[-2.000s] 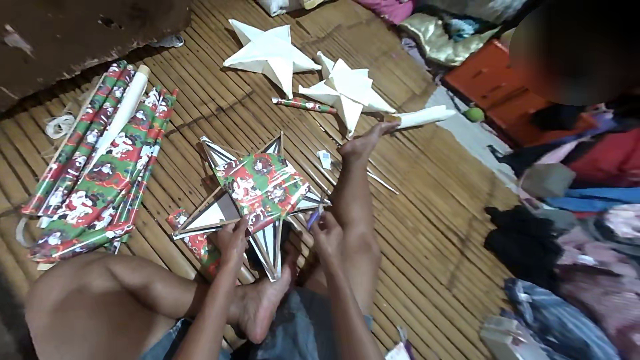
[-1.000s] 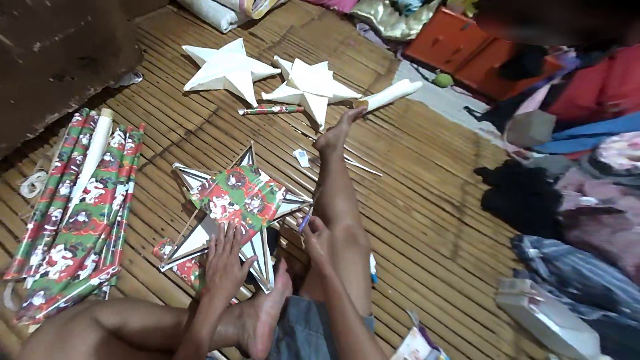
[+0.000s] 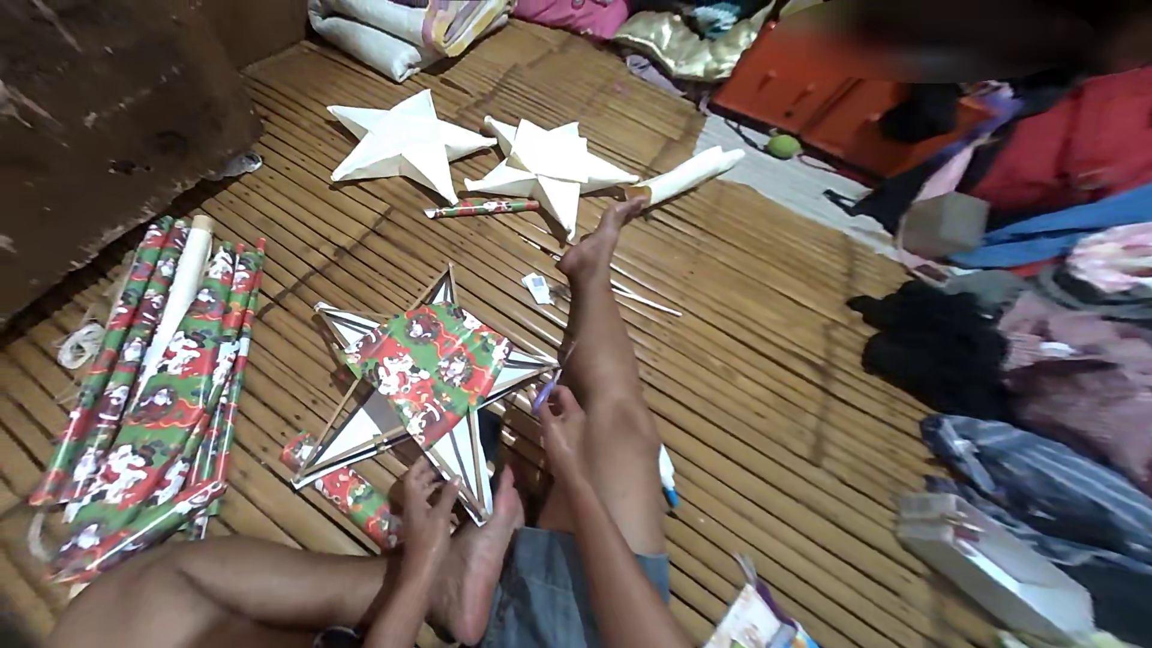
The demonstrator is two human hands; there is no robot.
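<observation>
A star-shaped lantern frame of thin sticks [image 3: 346, 444] rests on the floor before me, close to my bare foot. A piece of printed gift wrap [image 3: 430, 364], red and green, lies over its middle. My left hand [image 3: 430, 508] is at the star's lower edge, fingers bent; whether it grips the frame is unclear. My right hand [image 3: 560, 423] holds purple-handled scissors [image 3: 545, 394] beside the star's right point. Partly under the star's lower left point lies a roll of the same wrap [image 3: 346, 495].
Rolls of gift wrap [image 3: 180, 360] and string [image 3: 81, 346] lie left. Two white paper stars [image 3: 400, 144] and a white roll [image 3: 688, 175] are ahead. Clothes [image 3: 936, 337] and a white box [image 3: 990, 558] line the right. A glue bottle [image 3: 667, 477] lies beside my leg.
My left hand was spread flat over the star's lower part one second ago and is now at its lower edge. The scissors remain in my right hand.
</observation>
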